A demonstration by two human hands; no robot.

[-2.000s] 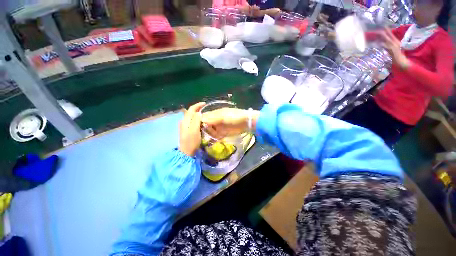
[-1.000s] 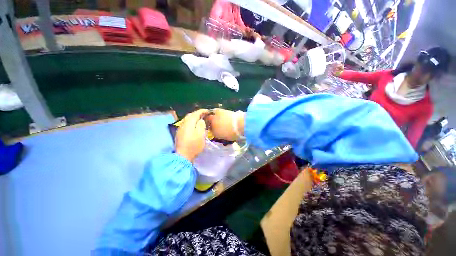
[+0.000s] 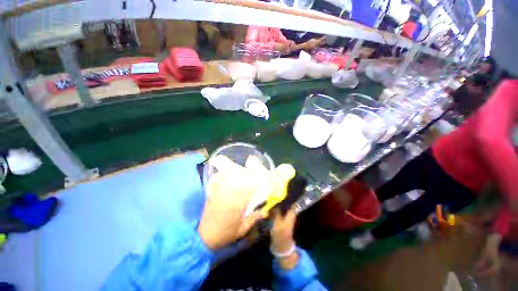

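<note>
A clear jar body (image 3: 241, 152) with a white lower part is at the bench edge, its open rim up and tilted. My left hand (image 3: 228, 207) is on the near side of the jar and grips it, hiding much of its wall. My right hand (image 3: 283, 227) holds a bunched yellow and black cloth (image 3: 279, 190) against the right side of the jar, outside it. The work pad under the jar is mostly hidden.
Several clear jars (image 3: 313, 129) with white bases stand along the green bench at right. A crumpled whitish bag (image 3: 227, 96) lies behind. A light blue board (image 3: 113, 213) and dark blue cloth (image 3: 33, 211) are at left. A red bucket (image 3: 355, 206) and a person in red (image 3: 474, 150) are at right.
My right hand has come out of the jar's mouth with the cloth and moved down to its right side. My left hand has shifted down on the jar. The person in red has moved nearer.
</note>
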